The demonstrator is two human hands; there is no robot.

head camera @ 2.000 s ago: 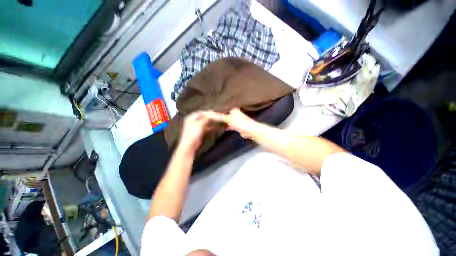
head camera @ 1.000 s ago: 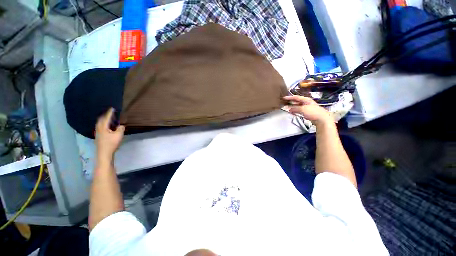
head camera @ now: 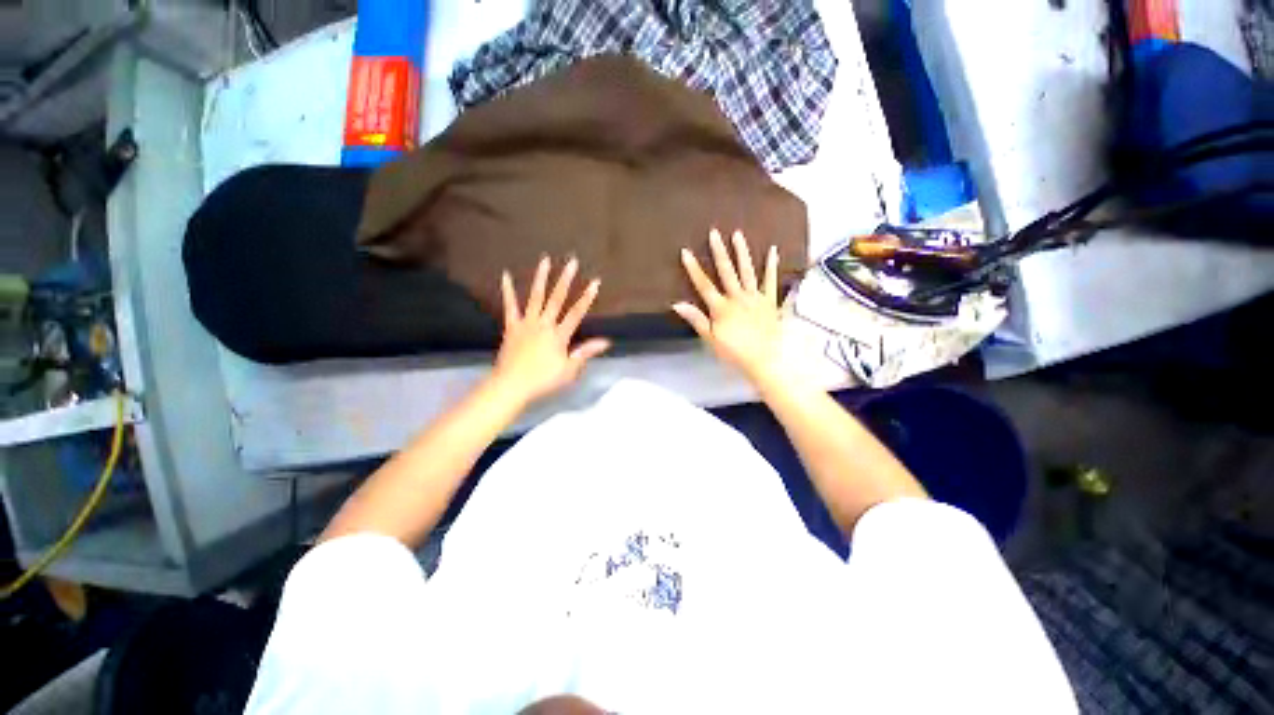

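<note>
A brown cloth layer (head camera: 601, 196) lies fan-shaped on the right part of the black padded board (head camera: 294, 266), with a fold at its left corner. A black-and-white plaid layer (head camera: 699, 70) is heaped behind it. My left hand (head camera: 545, 335) rests flat with fingers spread on the brown layer's front edge. My right hand (head camera: 738, 310) rests the same way on the edge further right. Neither hand grips the cloth. The steam iron (head camera: 908, 266) is parked on a pale stained cloth (head camera: 894, 342) at the table's right end.
The blue support (head camera: 384, 98) with its red-orange label stands behind the board. Black hoses (head camera: 1062, 217) run right from the iron. A dark blue bin (head camera: 957, 447) is on the floor at right. The white table edge (head camera: 377, 419) runs in front of me. A second table (head camera: 1034, 126) stands at right.
Both hands have moved inward from the brown layer's two ends and now lie spread on its front edge. The layer's left corner has drawn up and folded, showing more black board.
</note>
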